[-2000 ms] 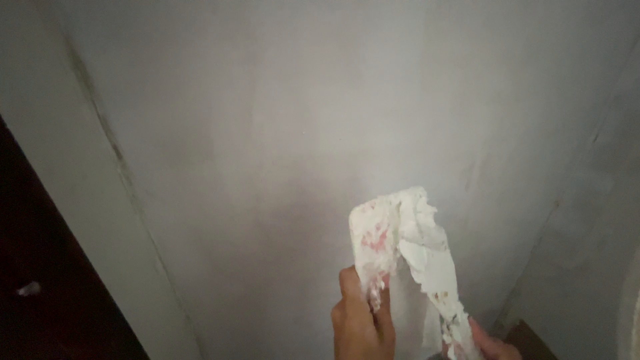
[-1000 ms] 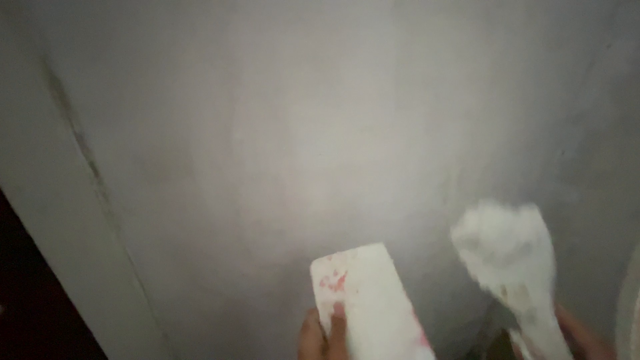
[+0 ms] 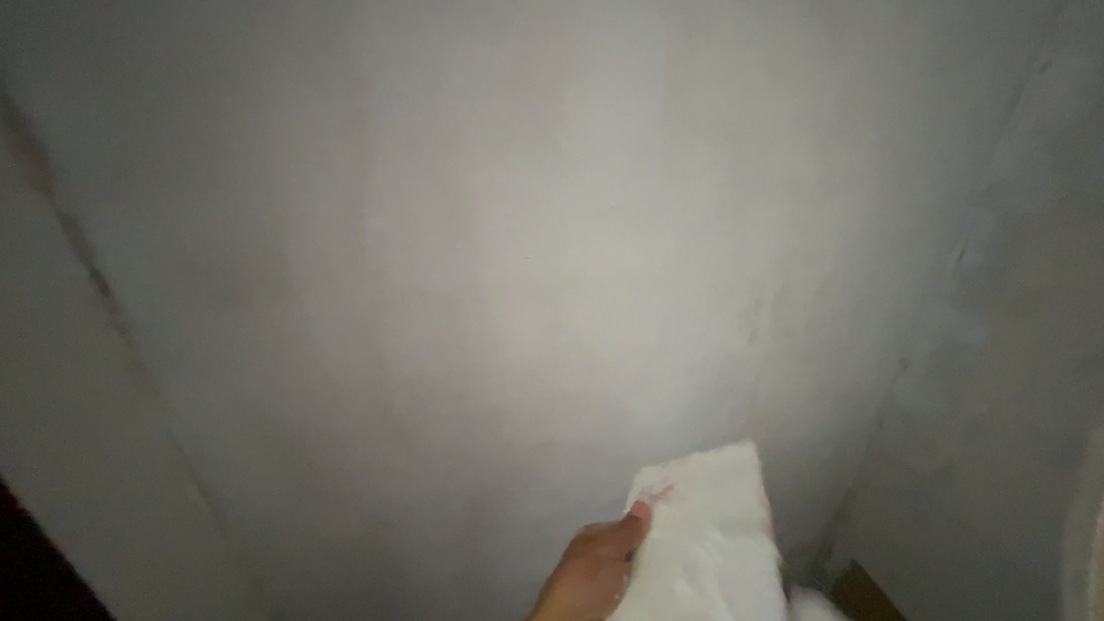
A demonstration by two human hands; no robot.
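My left hand (image 3: pixel 595 561) comes up from the bottom edge and grips a flat board coated with white putty (image 3: pixel 707 535), its thumb near the upper left corner. Reddish marks show on the board beside the thumb. Just right of the board, at the bottom edge, a blurred white lump (image 3: pixel 815 605) shows, most likely the putty-covered tool. My right hand is out of view. Behind all this stands a smooth grey-white plastered wall (image 3: pixel 535 259).
Along the left runs a corner seam with dark, cracked patches (image 3: pixel 99 280). A side wall (image 3: pixel 1018 345) meets the plastered wall on the right. A dark area (image 3: pixel 43 569) fills the lower left, a brown object (image 3: pixel 862 591) the lower right, and a pale curved edge (image 3: pixel 1082 535) the far right.
The putty-covered tool and my right hand, apart from the board a second ago, have dropped mostly out of view. My left hand still holds the board, now with white putty over its face.
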